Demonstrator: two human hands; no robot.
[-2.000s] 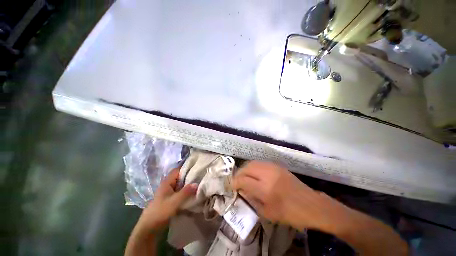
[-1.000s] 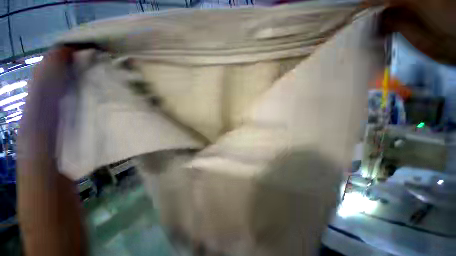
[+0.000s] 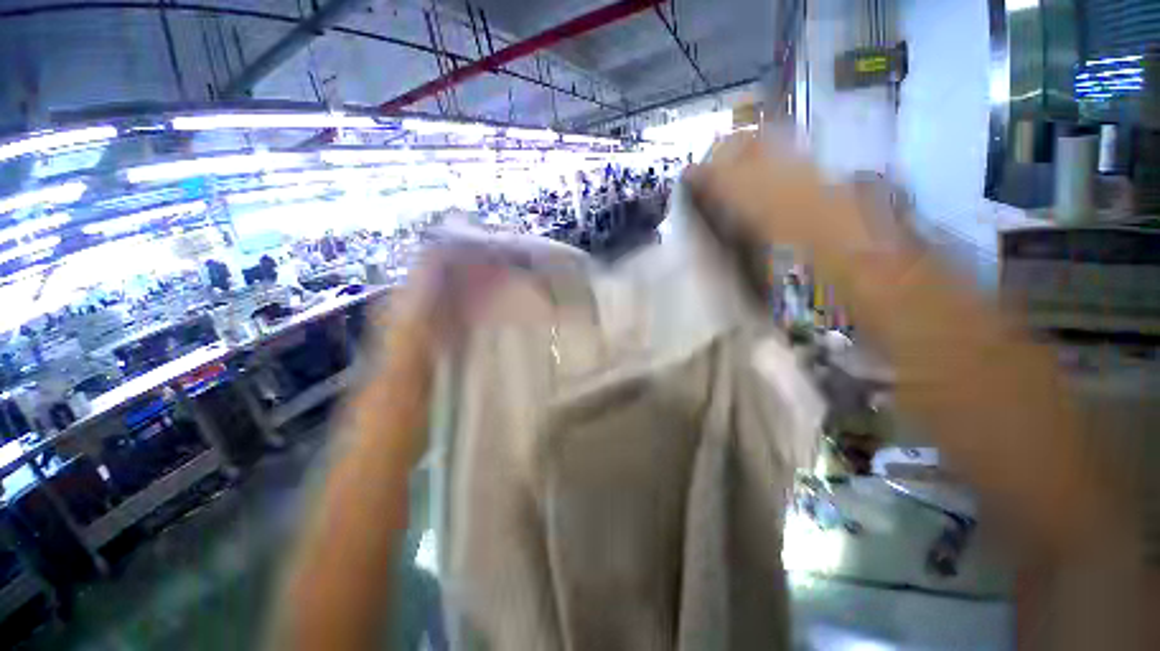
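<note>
The beige trousers (image 3: 623, 471) hang in front of me, blurred, with their top edge held up at about head height. My left hand (image 3: 464, 286) grips the top at the left side. My right hand (image 3: 757, 185) grips the top at the right side and is a little higher. The cloth sags between the two hands. Both hands and the cloth are blurred, so the single fingers cannot be told apart.
The white sewing table (image 3: 878, 630) with a bright lamp spot is at the lower right, partly behind my right arm. A cabinet (image 3: 1081, 274) with thread cones stands at the right. Rows of sewing stations (image 3: 165, 369) fill the left background.
The trousers went from below the table edge to spread wide before my face. Now they are farther away, and my hands are closer together. The view has tilted up.
</note>
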